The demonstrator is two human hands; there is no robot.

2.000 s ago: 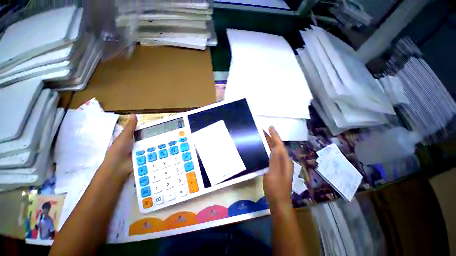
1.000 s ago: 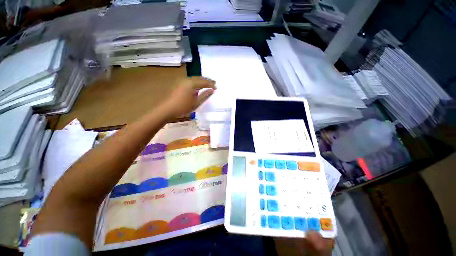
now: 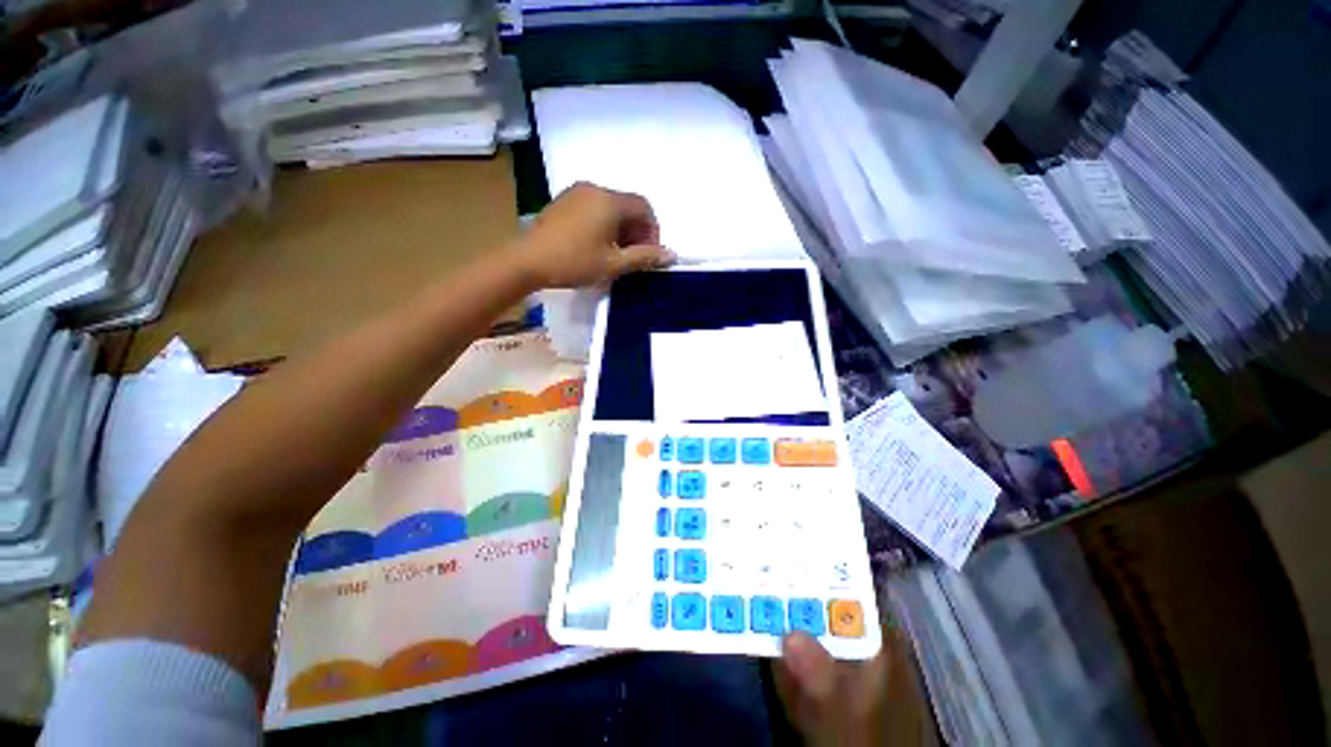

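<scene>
The white calculator [image 3: 723, 540] has blue, white and orange keys, a grey display and a black panel. It lies at an angle with its panel end away from me. A small printed slip [image 3: 739, 374] rests on the black panel. My right hand [image 3: 847, 693] holds the calculator's near edge, thumb on top, fingers hidden below. My left hand [image 3: 602, 238] pinches the near edge of the flat white sleeve pile [image 3: 664, 168], right at the calculator's far edge. Whether the calculator's end is inside a sleeve cannot be told.
White stacks [image 3: 59, 204] stand left and another stack [image 3: 365, 88] far left of centre, by brown cardboard [image 3: 350, 241]. A printed mat [image 3: 423, 562] lies below my left arm. To the right are fanned sleeves [image 3: 927, 190], printed slips [image 3: 927, 479] and a translucent bottle [image 3: 1073, 380].
The calculator turned upright from its sideways hold, then moved left and up to the sleeve pile. My left hand let go of it and went to the sleeve edge.
</scene>
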